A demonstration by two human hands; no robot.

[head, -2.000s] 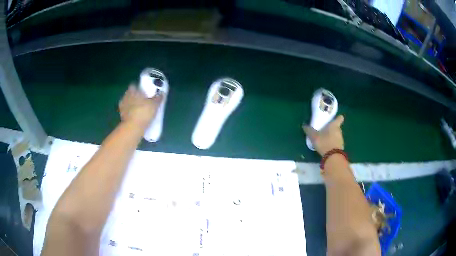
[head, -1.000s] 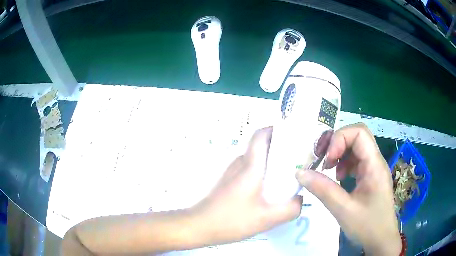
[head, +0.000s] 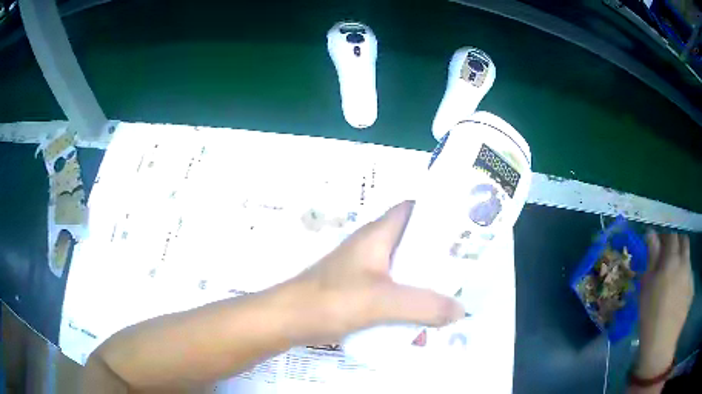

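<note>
My left hand (head: 362,285) holds a white handset (head: 454,223) by its handle over the printed sheet, its front turned up. The handset shows a dark display with digits and a large round greyish button below it. My right hand (head: 668,277) is at the far right, beside the blue bin (head: 633,312) that holds tan scraps (head: 608,285). Its fingers are bent over the bin's right edge and blurred; whether they hold anything cannot be seen. A red bracelet is on the right wrist.
Two more white handsets lie on the green belt, one upright in view (head: 357,85) and one tilted (head: 462,88). A pale edge rail (head: 569,196) and grey post (head: 65,69) border it. A tan die-cut strip (head: 66,192) lies left of the white printed sheet (head: 223,208).
My right hand has left the handset's front and moved right to the blue bin. The handset's round button is now uncovered, and the handset has tilted. My left hand still holds it.
</note>
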